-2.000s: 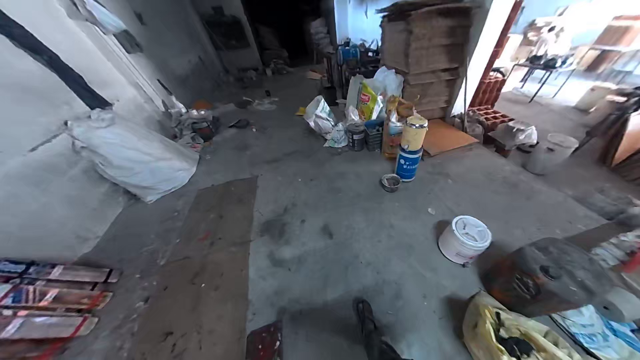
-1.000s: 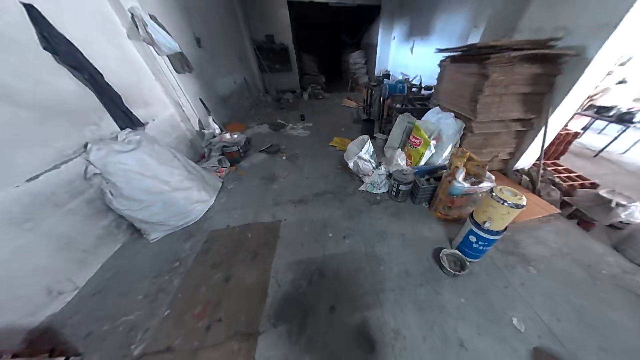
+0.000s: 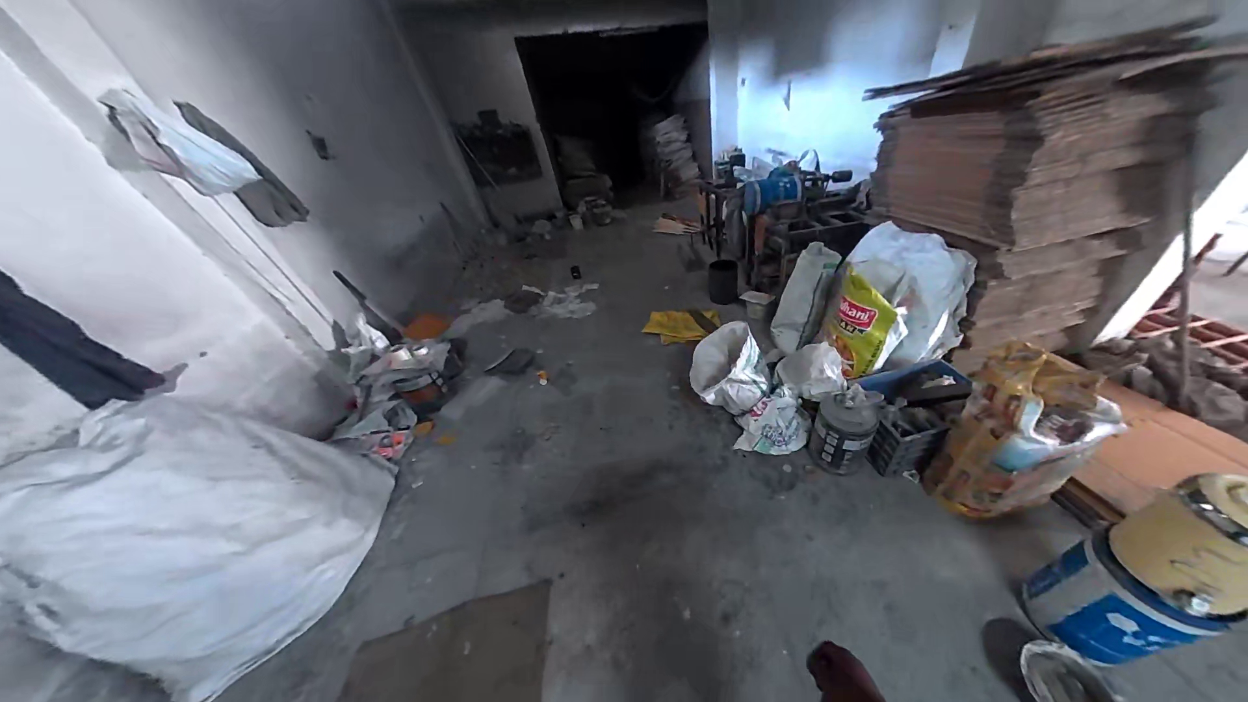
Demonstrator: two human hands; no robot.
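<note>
Neither my left hand nor my right hand shows in the head view. What looks like the tip of my foot (image 3: 840, 673) is at the bottom edge, over the grey concrete floor. To the right stand a blue-and-white bucket (image 3: 1116, 604) with a cream-coloured container (image 3: 1185, 546) on top, and a small round tub (image 3: 1063, 673) beside it. Farther off are an orange-brown plastic bag (image 3: 1014, 439), a dark crate (image 3: 905, 444), a grey bucket (image 3: 843, 429), a yellow-green printed bag (image 3: 860, 327) and an open white sack (image 3: 729, 369).
A large white sack (image 3: 185, 536) leans against the left wall, near a heap of litter (image 3: 405, 385). A flat brown sheet (image 3: 453, 648) lies on the floor. Stacked cardboard (image 3: 1014, 185) and a machine with a blue motor (image 3: 770, 192) stand right, before a dark doorway (image 3: 619, 107).
The view has moved forward and turned, so the sacks and buckets stand nearer. The white lidded bucket and yellow bag at the right two seconds ago are out of view.
</note>
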